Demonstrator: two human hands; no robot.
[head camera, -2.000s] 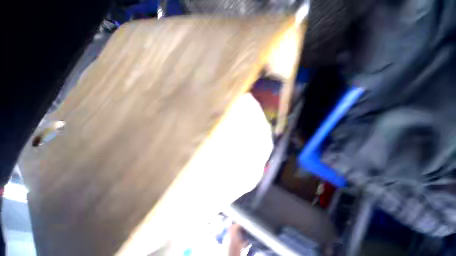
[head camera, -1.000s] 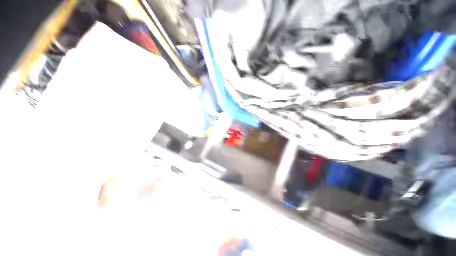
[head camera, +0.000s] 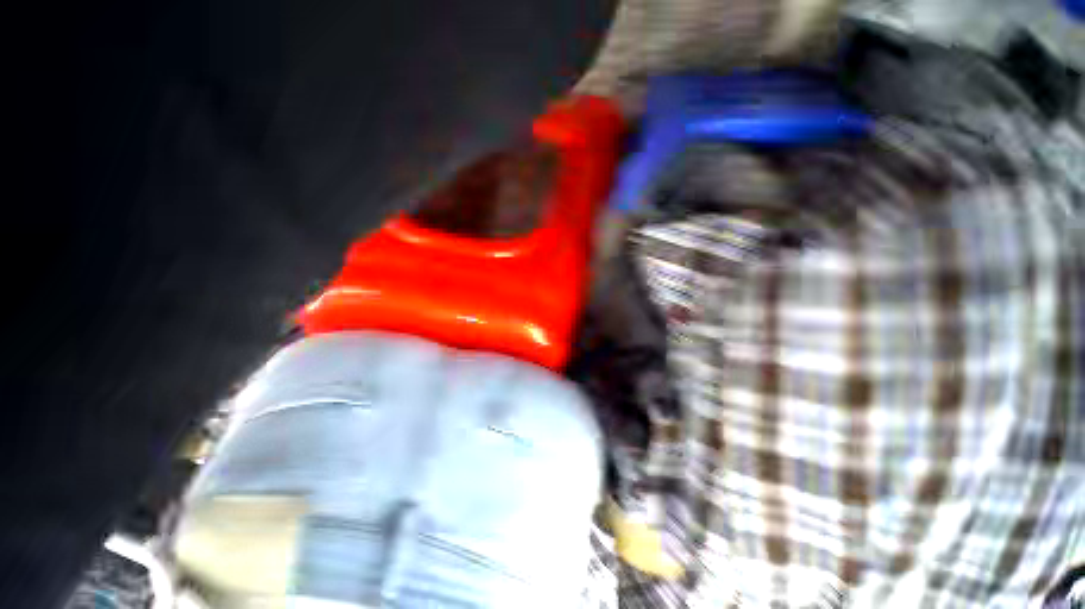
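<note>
Plaid fabric (head camera: 857, 405) in white with brown and grey checks fills the right side of the view, draped in a large heap and blurred by motion. A red-orange plastic chair or stool (head camera: 464, 286) stands at the centre left. A pale blue-grey rounded thing (head camera: 416, 464), perhaps a seated person's clothing, touches the red plastic at its lower side. Neither of my hands can be seen, so what they hold cannot be told.
A blue plastic crate edge (head camera: 761, 113) shows at the upper middle beside the plaid heap. Dark cloth or shadow (head camera: 202, 179) covers the left. A tan surface (head camera: 702, 48) shows at the top. A yellow patch (head camera: 646, 545) lies low between the pale thing and the plaid.
The view has swung away from the bright white surface and tan board. The red plastic and the pale rounded thing now show large, and the plaid fabric appears much closer at the right.
</note>
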